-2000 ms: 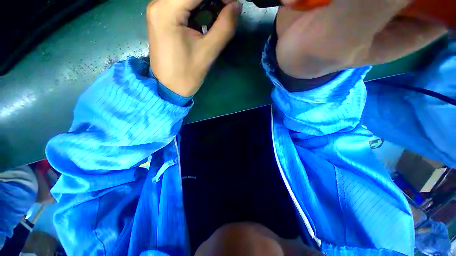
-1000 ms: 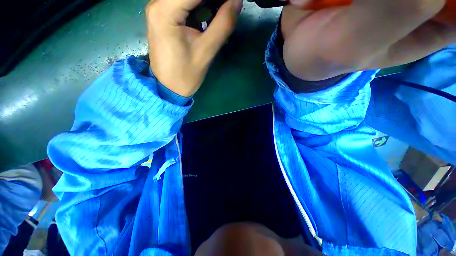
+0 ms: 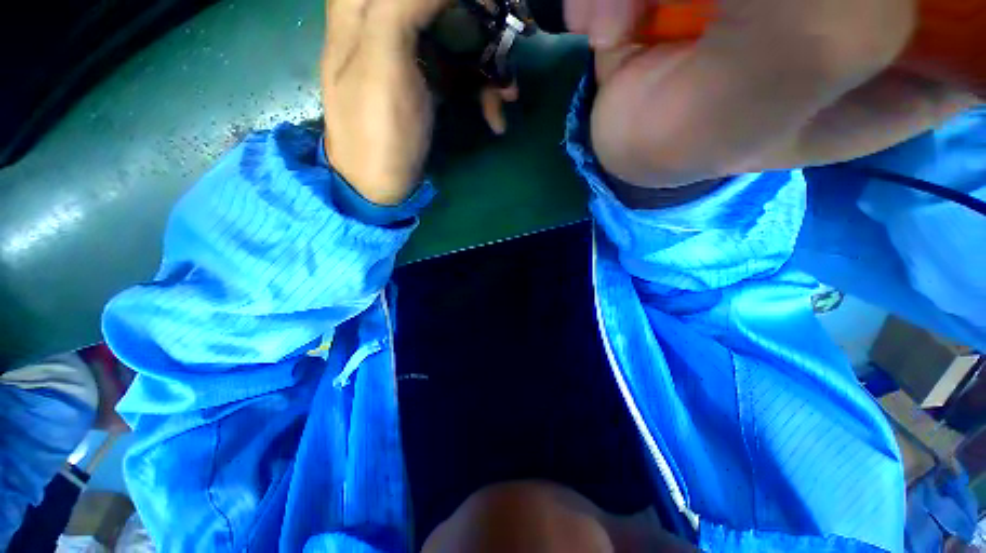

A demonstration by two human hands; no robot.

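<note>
My left hand (image 3: 384, 81) is at the top edge, partly cut off, and holds a small black module (image 3: 496, 41) with a shiny metal part. A fingertip shows below the module. My right hand (image 3: 746, 97) is large and blurred at the upper right, closed around the orange grip of an electric screwdriver (image 3: 676, 21). The screwdriver's black nose points left and is close beside the module. I cannot tell if the bit touches it.
The green bench mat (image 3: 173, 162) has small specks on it. A dark shape fills the upper left corner. A neighbouring person's blue sleeve (image 3: 930, 238) is at the right, with a black cord (image 3: 919, 192) across it. Another blue sleeve (image 3: 43, 421) is at the lower left.
My left hand has turned and moved up, and the module is tilted with its metal part now showing further right. My right hand has shifted slightly, still around the screwdriver.
</note>
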